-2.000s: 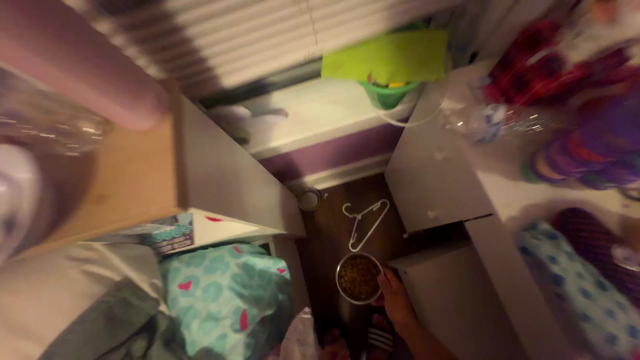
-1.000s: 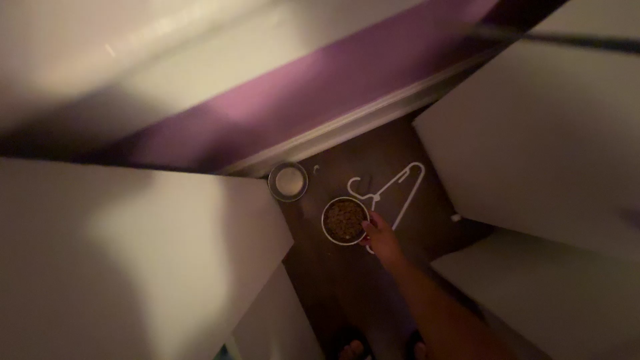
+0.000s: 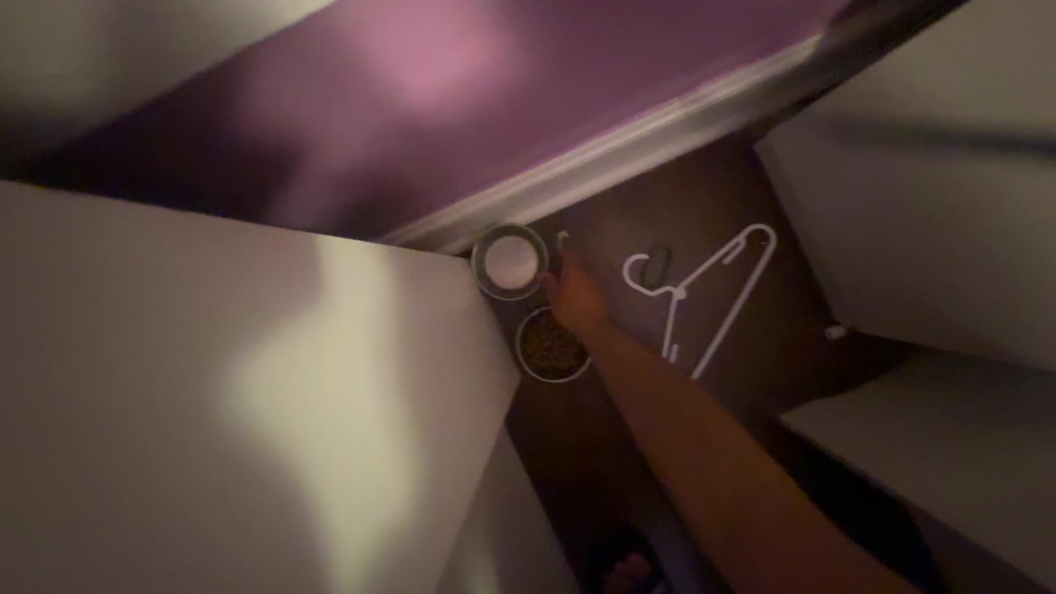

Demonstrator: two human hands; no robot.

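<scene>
My right hand point(image 3: 576, 299) reaches down to the dark floor, beside the rim of a round bowl point(image 3: 511, 262) in the corner by the baseboard. Its fingers are at or near that rim; blur hides whether they grip it. A second bowl point(image 3: 553, 345), full of brown kibble, stands on the floor just below the first, partly behind my hand. To the right of my hand lies a white plastic clothes hanger point(image 3: 678, 293), its lower part hidden by my forearm. My left hand is out of view.
A white furniture panel point(image 3: 206, 371) rises at the left. A purple wall point(image 3: 495, 99) with a white baseboard point(image 3: 627, 153) runs behind the bowls. More pale furniture point(image 3: 924, 223) stands at the right. A small dark object point(image 3: 656, 266) lies by the hanger's hook. Part of a foot point(image 3: 629, 573) shows at the bottom.
The kibble bowl, held in my right hand earlier, is now down beside the other bowl. My hand has let go of it and moved to the other bowl's rim. The view has moved closer to the floor.
</scene>
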